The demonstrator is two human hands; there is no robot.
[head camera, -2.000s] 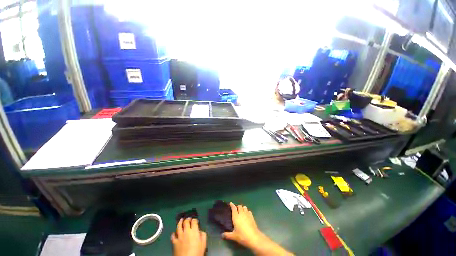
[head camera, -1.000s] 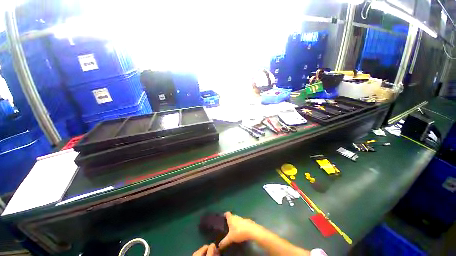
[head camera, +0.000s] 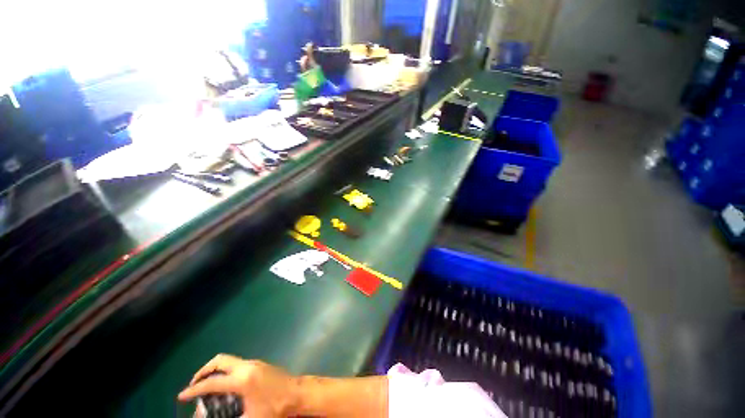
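My right hand (head camera: 245,387) is at the bottom edge, over the bench, with its forearm coming in from the right in a pale pink sleeve. Its fingers are closed around a small stack of dark phone pieces (head camera: 219,406), partly hidden by the hand and cut off by the edge. My left hand is out of the picture. A blue bin (head camera: 636,359) stands beside the bench at the lower right, packed with rows of upright black phone units (head camera: 506,335).
On the green bench (head camera: 327,326) lie a white cloth (head camera: 299,266), a red square (head camera: 363,282), a yellow strip (head camera: 377,273) and yellow discs (head camera: 308,224). Black trays (head camera: 57,245) are on the raised shelf at left. Another blue bin (head camera: 508,192) stands farther along.
The view has swung right, bringing the packed blue bin into sight. The tape roll and my left hand have left the picture. My right hand now holds a dark stack near the bottom edge.
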